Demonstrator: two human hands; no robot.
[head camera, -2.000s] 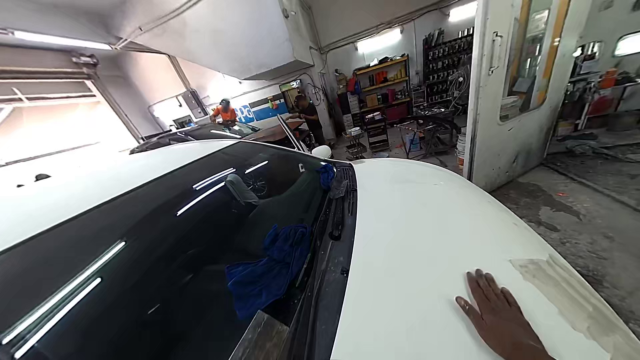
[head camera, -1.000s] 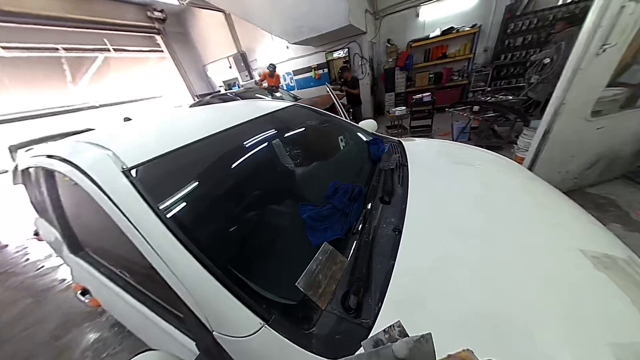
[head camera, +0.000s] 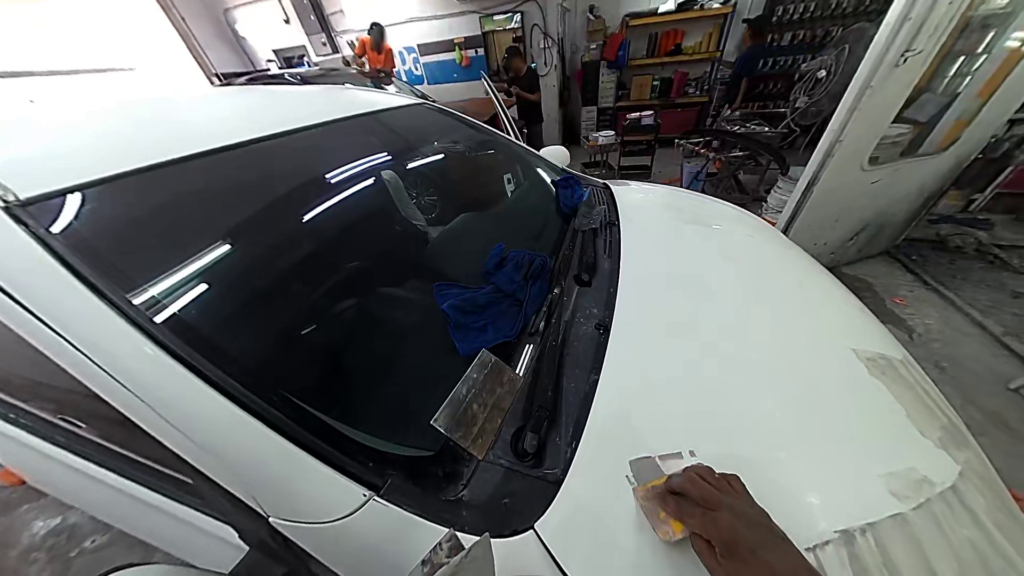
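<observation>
My right hand (head camera: 724, 512) grips a small yellow-stained spreader or block (head camera: 660, 504), pressed to the white car hood (head camera: 704, 320) beside a small grey patch. My left hand is out of the frame. At the bottom edge stand the tips of thin flat plates (head camera: 468, 556); what holds them is hidden. Grey-beige filler (head camera: 920, 464) in streaks covers the hood's right side. A stained flat metal plate (head camera: 478, 404) rests at the base of the dark windshield (head camera: 320, 264), near a wiper arm (head camera: 538, 424). Just above it lies a crumpled blue cloth (head camera: 500, 296).
Another blue cloth (head camera: 570, 194) sits at the far end of the cowl. Beyond the car are a person in orange (head camera: 374, 52), a person in black (head camera: 524, 88) and a third person (head camera: 748, 60) by shelves (head camera: 676, 58). A worn white door (head camera: 872, 144) stands at right.
Two seconds ago my right hand lay flat on the hood beside the filler; now it is nearer the windshield, gripping the yellow-stained piece. The thin plates have come into view.
</observation>
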